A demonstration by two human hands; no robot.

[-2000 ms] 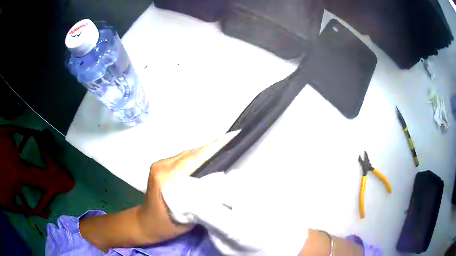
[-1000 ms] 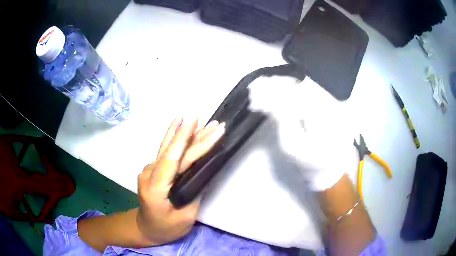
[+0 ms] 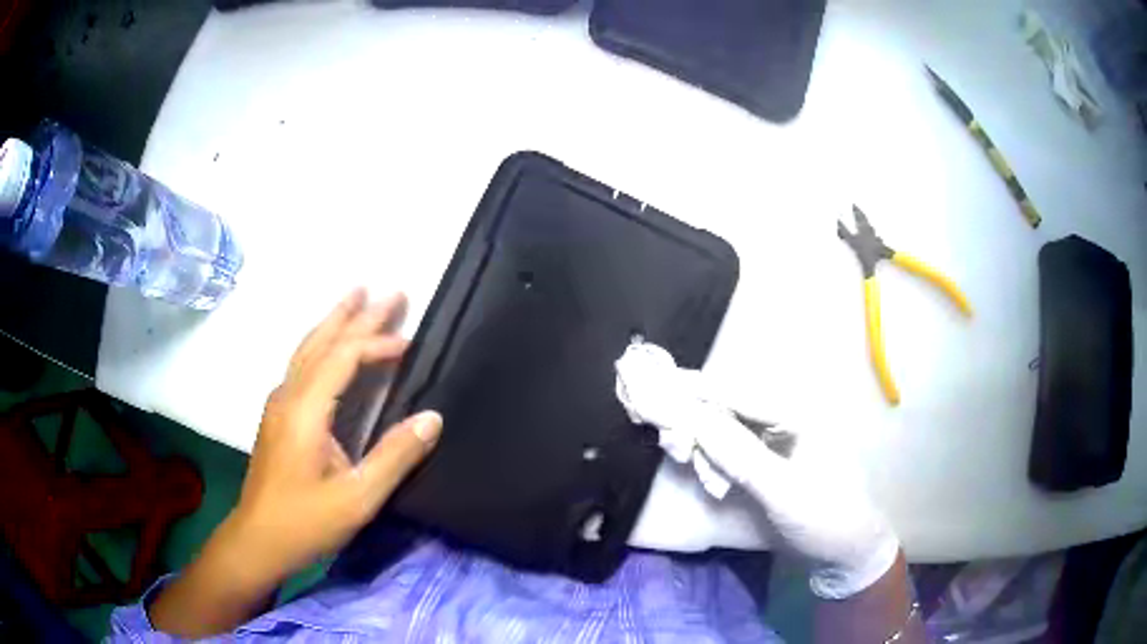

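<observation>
A black tablet case [image 3: 554,340] lies flat at the table's front edge, its lower end reaching over my shirt. It shows small holes and a larger cutout near the bottom. My bare left hand [image 3: 330,421] holds its left edge, thumb on top and the other fingers along the side. My gloved right hand [image 3: 767,472] holds a crumpled white cloth [image 3: 655,388] pressed on the case's right half. Cloth and glove are both white, so their border is hard to tell.
A clear bottle [image 3: 132,233] is at the left. Yellow-handled cutters [image 3: 873,257], a thin pointed tool [image 3: 987,149] and a dark oblong pouch [image 3: 1083,365] lie at the right. Another black case [image 3: 717,48] is at the far side. White scraps [image 3: 1064,69] lie far right. A red stool [image 3: 94,491] stands lower left.
The case, earlier tilted up on edge, now lies flat with its broad face up. My right hand has moved nearer and lower with the cloth. The view has shifted, so the cutters and bottle appear higher or further left.
</observation>
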